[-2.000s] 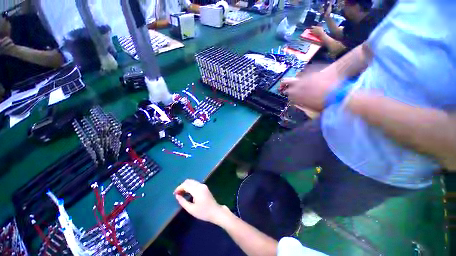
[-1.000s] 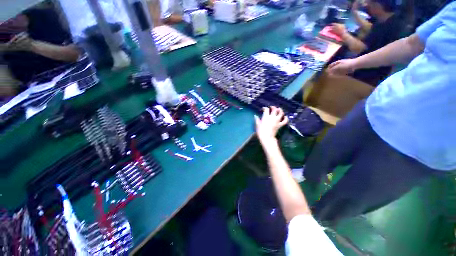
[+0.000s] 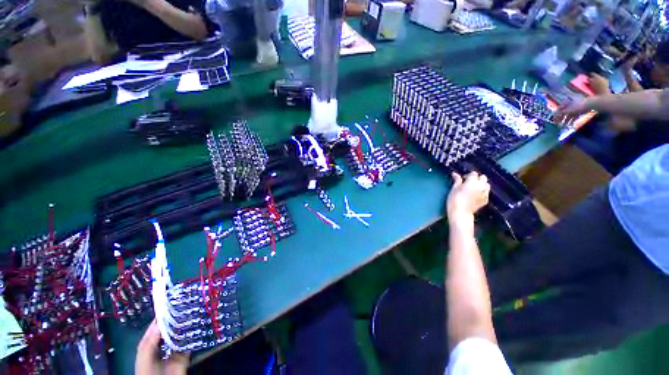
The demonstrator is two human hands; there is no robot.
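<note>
My left hand (image 3: 156, 354) is at the bottom edge, partly cut off. It holds the lower left of a wired board panel (image 3: 194, 311), with white cables (image 3: 161, 282) and red wires rising from it. My right hand (image 3: 469, 193) is at the bench's front edge, its fingers curled on the near side of a long black rack (image 3: 506, 194). The rack juts over the edge beside a tall stack of board panels (image 3: 440, 113). A smaller wired panel (image 3: 262, 225) lies on the mat behind the held one.
A tangled heap of wired boards (image 3: 51, 293) is at left. A black rack (image 3: 169, 201) and upright grey boards (image 3: 237, 160) stand behind. Loose white leads (image 3: 356, 211) lie mid-bench. A metal post (image 3: 325, 66) rises from the bench. A person in light blue (image 3: 645, 198) stands at right.
My right hand has reached right to the black rack, its fingers now curled. My left hand has come into view at the wired panel. The other person has moved rightward in the picture.
</note>
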